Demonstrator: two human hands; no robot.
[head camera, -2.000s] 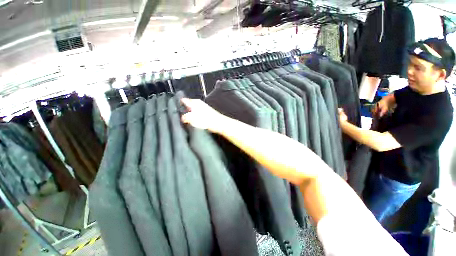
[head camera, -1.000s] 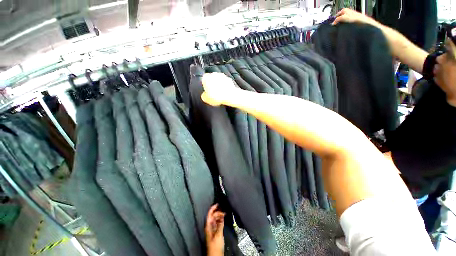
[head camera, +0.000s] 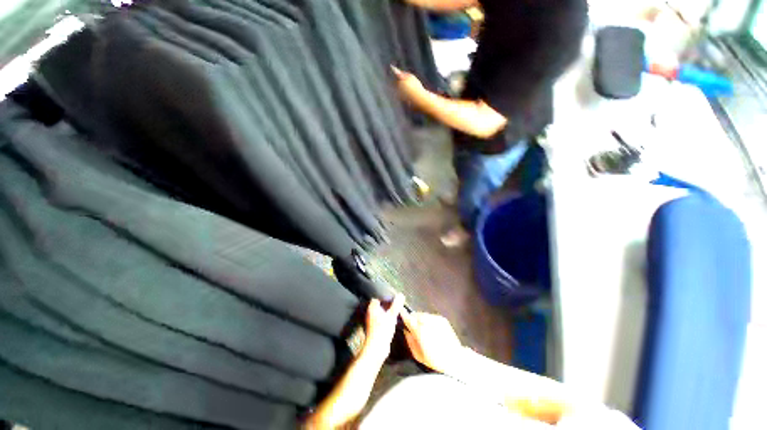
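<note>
Dark grey suit jackets (head camera: 193, 277) hang in a row at the left, with more jackets (head camera: 294, 109) behind them. My left hand (head camera: 380, 323) and my right hand (head camera: 431, 338) are close together at the lower middle. Both pinch a dark jacket piece (head camera: 366, 277), which looks like a sleeve end with small dark buttons. Its lower part is hidden behind my hands and forearms. The hangers and rail are not clearly in view.
Another person (head camera: 526, 76) stands at the upper middle, one hand at the jackets. A deep blue bin (head camera: 505, 285) is on the floor. At the right is a white-covered table (head camera: 597, 252) with a navy padded board (head camera: 698, 311) and a dark pad (head camera: 619, 63).
The view has swung down and to the right. My right hand has left the jacket shoulder near the rail and come down beside my left hand; both now hold the dark piece.
</note>
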